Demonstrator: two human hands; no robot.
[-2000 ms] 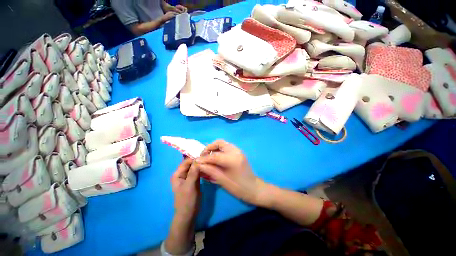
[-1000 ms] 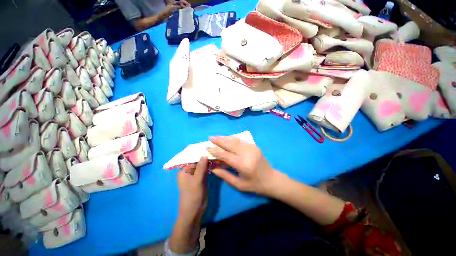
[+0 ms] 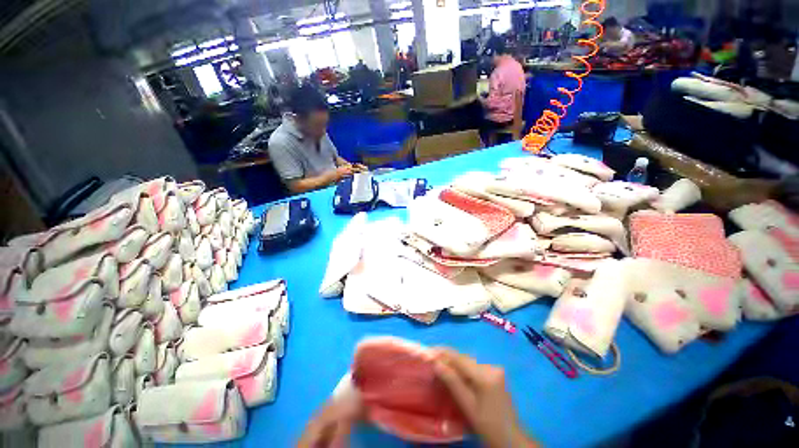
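An open flap pouch [image 3: 405, 385] is held up near the bottom middle, its coral-red lining facing me; it is slightly blurred. My right hand [image 3: 477, 394] grips its right edge, thumb and fingers over the rim. My left hand [image 3: 333, 422] is low at its left side, blurred and partly cut off by the bottom edge, with its fingers against the cream outside of the pouch. The pouch's underside is hidden.
Closed pouches [image 3: 188, 411] stand in a stack and short row at left. An unfinished pile [image 3: 526, 254] lies at centre and right. Magenta-handled snips [image 3: 552, 352] lie before it. Navy-and-grey pouches [image 3: 287, 224] are near a coworker [image 3: 302, 149]. An orange coiled hose [image 3: 569, 87] hangs beyond.
The view has tilted up, showing the room beyond the table. The pouch, earlier with its cream side up between my hands, is now turned and opened so its lining shows.
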